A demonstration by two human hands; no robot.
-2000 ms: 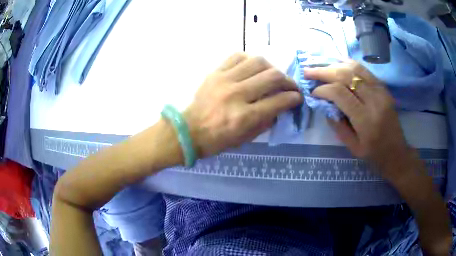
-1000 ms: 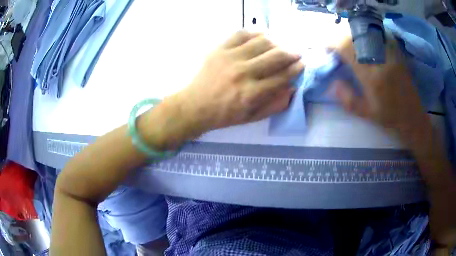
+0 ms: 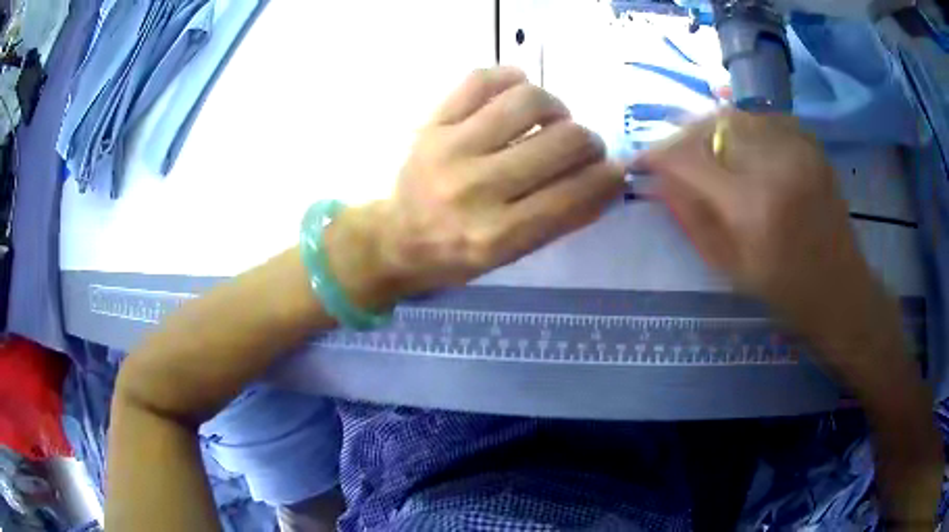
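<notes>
My left hand (image 3: 510,177), with a green bangle, is over the middle of the white table, fingers curled, fingertips at the near edge of a light blue fabric piece (image 3: 650,120). My right hand (image 3: 754,192), with a gold ring, is blurred; its thumb and fingertips meet the left fingertips at the same edge. The fabric lies beyond the fingertips, partly under the right hand and washed out by glare. Fingertip contact with the cloth is partly hidden.
A grey cylindrical fitting (image 3: 758,64) hangs just beyond my right hand. More blue fabric (image 3: 848,88) lies at the upper right. Cuff bands (image 3: 135,83) lie at the upper left. The grey front edge (image 3: 583,384) carries a ruler. Blue fabric (image 3: 281,447) hangs below.
The blue piece has gone from hanging below my fingertips to lying beyond them. My right hand has come back toward my left, and its ring shows again.
</notes>
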